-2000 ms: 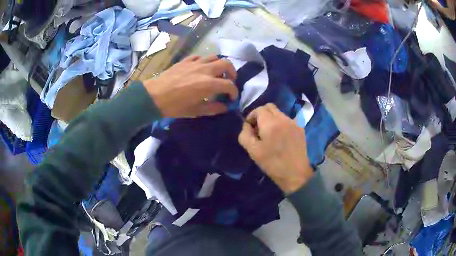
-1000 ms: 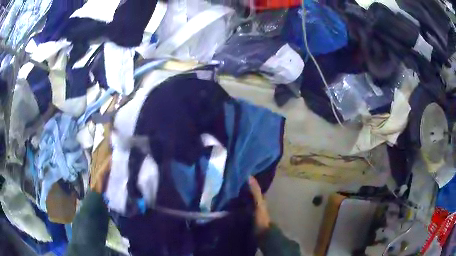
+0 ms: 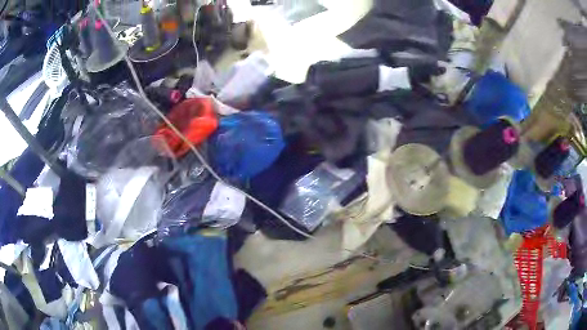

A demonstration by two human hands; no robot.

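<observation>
A bundle of navy cut pieces [image 3: 138, 274] with a mid-blue panel [image 3: 204, 274] and white strips lies at the lower left, cut off by the bottom edge. The picture is blurred. Neither of my hands can be made out in the frame; a small reddish spot at the bottom edge beside the bundle is too unclear to name.
A worn greyish machine [image 3: 460, 300] stands at the lower right of the worn table [image 3: 289, 277]. Behind are a clear plastic bag [image 3: 312, 196], blue bag [image 3: 248, 145], red bag [image 3: 193, 126], dark thread cone [image 3: 490, 147] and red plastic basket [image 3: 531, 274]. A pale cord hangs across.
The view has swung up and to the right. The bundle now sits lower left, and both hands, earlier on the pieces, are no longer clearly seen. The machine and thread cones have come into view.
</observation>
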